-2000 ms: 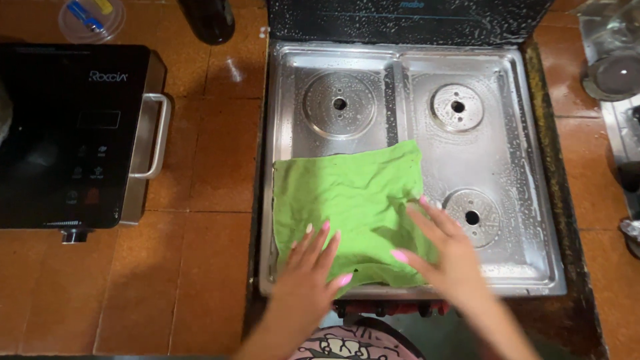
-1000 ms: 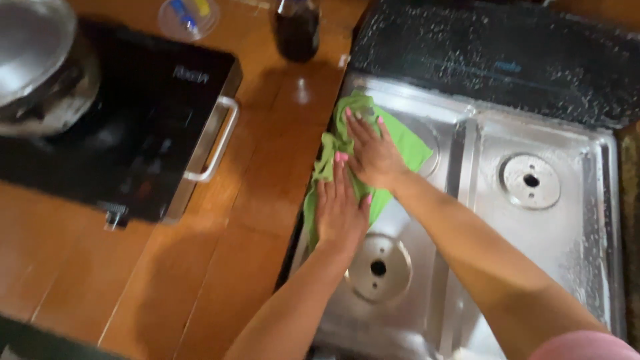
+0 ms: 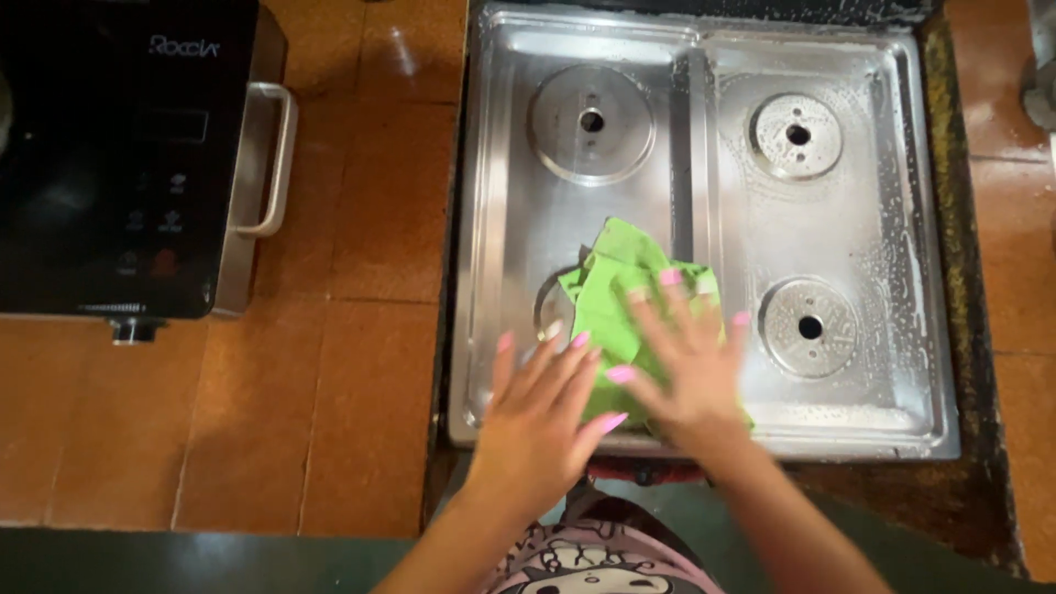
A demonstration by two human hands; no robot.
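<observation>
A crumpled green cloth [image 3: 623, 309] lies over the front left part of the stainless steel gas cooktop [image 3: 792, 231], partly covering the burner base there. My right hand [image 3: 689, 363] is spread flat on the cloth, its fingers apart and blurred. Beside it, my left hand [image 3: 536, 412] is spread at the cloth's left edge, near the cooktop's front rim; whether it presses on the metal is unclear. The left side of the cooktop looks smooth and shiny. Foamy droplets dot the right side, around the back right burner base [image 3: 798, 136] and the front right burner base [image 3: 810, 327].
To the left, a black electric hot plate [image 3: 99, 165] with a metal side handle [image 3: 280, 161] stands on the brown tiled counter [image 3: 379, 206]. A dark frame edge [image 3: 965, 272] borders the cooktop. Part of a dark object shows at the far right.
Both hands and the cloth have moved from the back left of the cooktop to its front left. The cloth, spread wide two seconds ago, is now bunched. The view has swung.
</observation>
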